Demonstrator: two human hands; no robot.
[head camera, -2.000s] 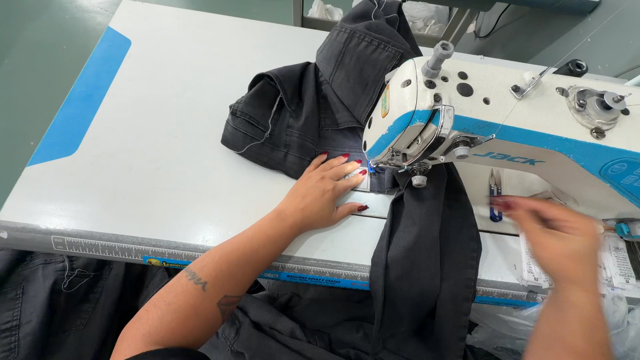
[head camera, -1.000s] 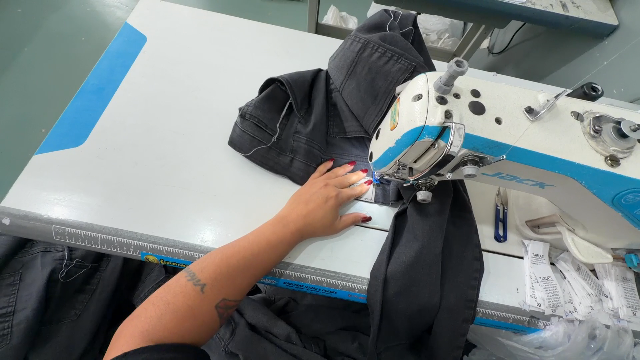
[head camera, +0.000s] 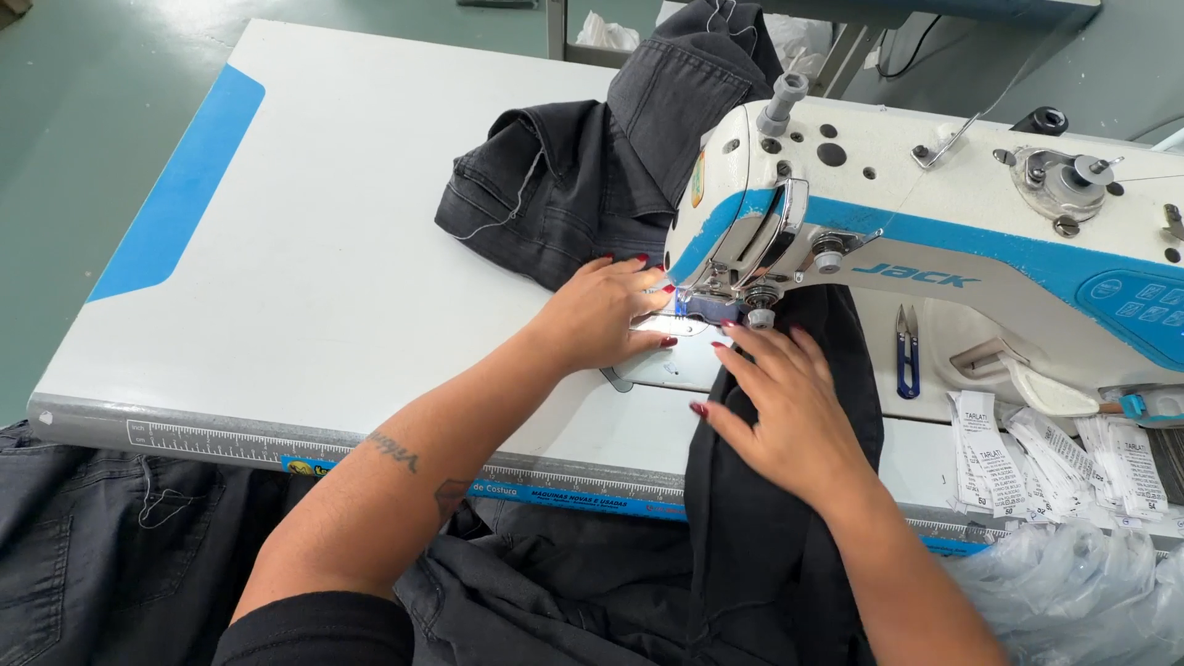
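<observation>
Dark grey denim trousers (head camera: 546, 190) lie bunched left of and behind the needle area of a white and blue Jack sewing machine (head camera: 925, 213). Fabric also passes under the machine head and hangs over the table's front edge. My left hand (head camera: 606, 310) rests flat with fingers apart at the left of the presser foot (head camera: 681, 303), fingertips on the garment's edge. Just right of the foot, my right hand (head camera: 777, 407) lies spread on the dark cloth strip (head camera: 731, 555), fingertips close to the needle area. The needle itself is hard to make out.
Blue-handled thread snips (head camera: 907, 356) lie on the table (head camera: 324, 231) right of the cloth. Several white fabric labels (head camera: 990, 462) and clear plastic (head camera: 1073, 583) are at the lower right. More dark trousers (head camera: 83, 546) hang below the ruler-marked front edge.
My right hand, over by the snips two seconds ago and out of view one second ago, is now on the cloth by the presser foot. My left hand stays beside the foot.
</observation>
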